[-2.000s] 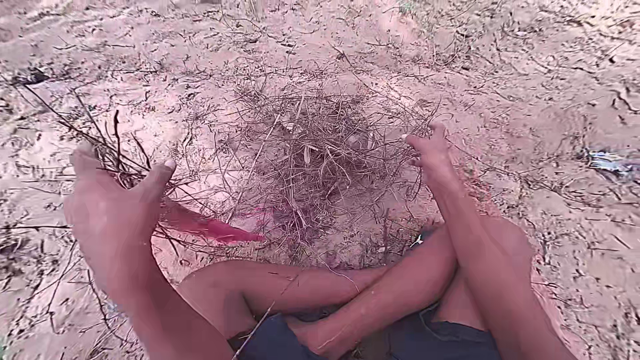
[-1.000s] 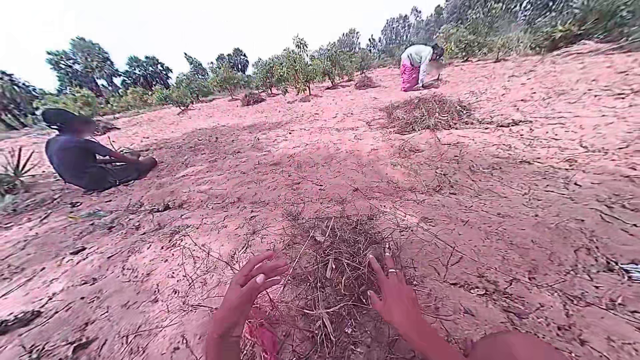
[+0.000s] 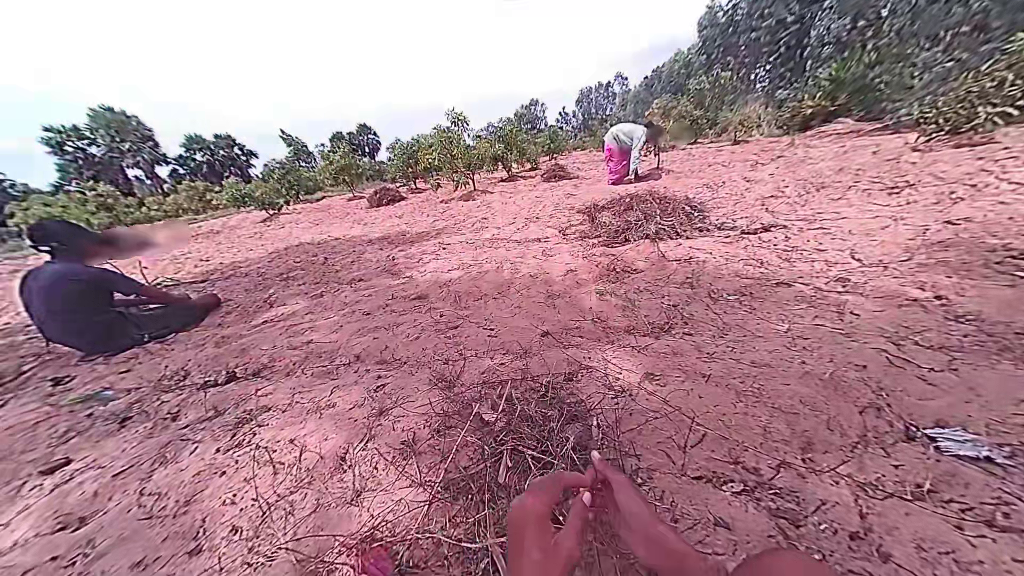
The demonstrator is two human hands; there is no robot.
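A pile of dry twigs and stems (image 3: 504,448) lies on the reddish soil in front of me. At the pile's near right edge my left hand (image 3: 548,524) and my right hand (image 3: 636,512) meet, fingertips close together. Something thin and dark, perhaps a twig, shows between the fingertips; whether either hand grips it is unclear. Red material (image 3: 376,560) shows at the bottom edge, left of my left hand.
A person in dark clothes (image 3: 88,300) sits on the ground at the left. Farther off, another person (image 3: 628,152) bends down near a larger brush heap (image 3: 644,216). Pale litter (image 3: 968,444) lies at the right. Small trees (image 3: 452,152) line the field's far side.
My hands, wide apart on either side of the pile at first, have come together at its near right. Twigs seen in my left hand earlier are no longer there. The view has tilted up.
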